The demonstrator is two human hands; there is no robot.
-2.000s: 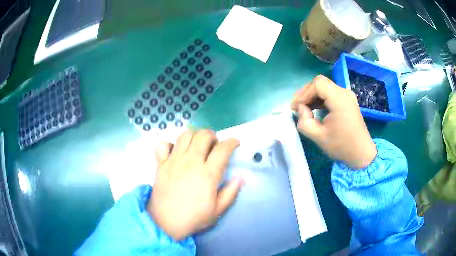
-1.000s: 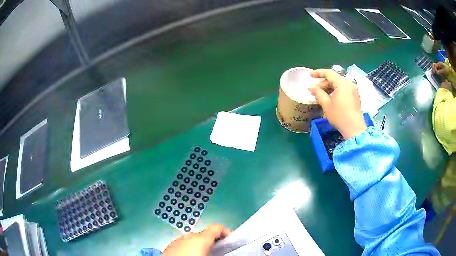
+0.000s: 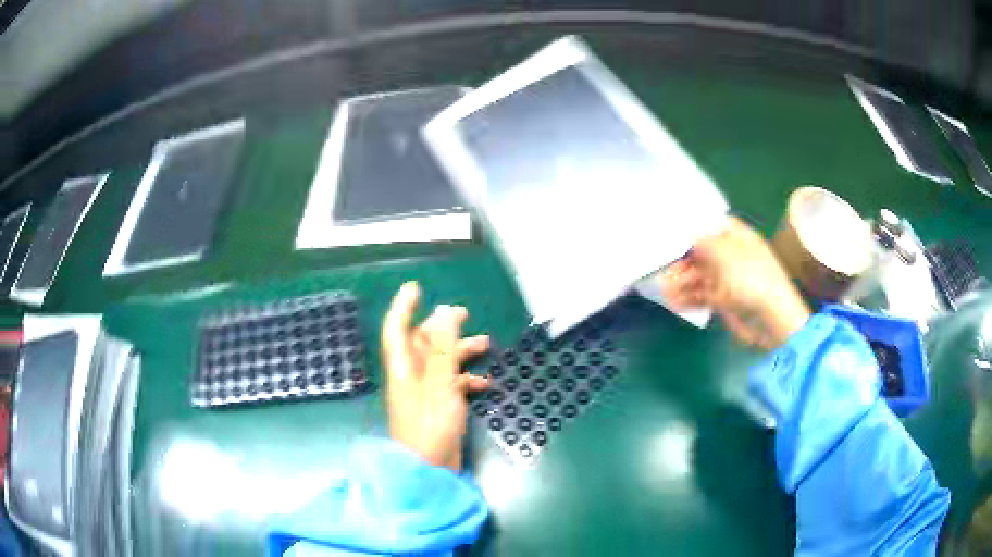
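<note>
My right hand (image 3: 734,281) grips the lower right corner of a grey tablet back cover (image 3: 566,152) with its white interleaf sheet (image 3: 680,180). The cover is blurred, tilted, and held over the far side of the bench, partly overlapping another cover on the conveyor. My left hand (image 3: 430,375) is off the cover with fingers apart, holding nothing visible. The clear adhesive ring sheet (image 3: 555,381) lies between my hands, beside my left fingertips. The small white piece (image 3: 691,310) shows partly behind my right fingers.
Covers on white sheets (image 3: 180,196) lie along the belt. A blister tray (image 3: 283,348) sits left of my left hand. Stacked covers (image 3: 49,424) stand at far left. The cardboard core (image 3: 823,242) and blue bin (image 3: 908,370) are right of my right hand.
My right hand has moved from the cardboard core to the cover's corner. The cover and sheet have gone from the near bench up to the far side. My left hand has let go, fingers spread.
</note>
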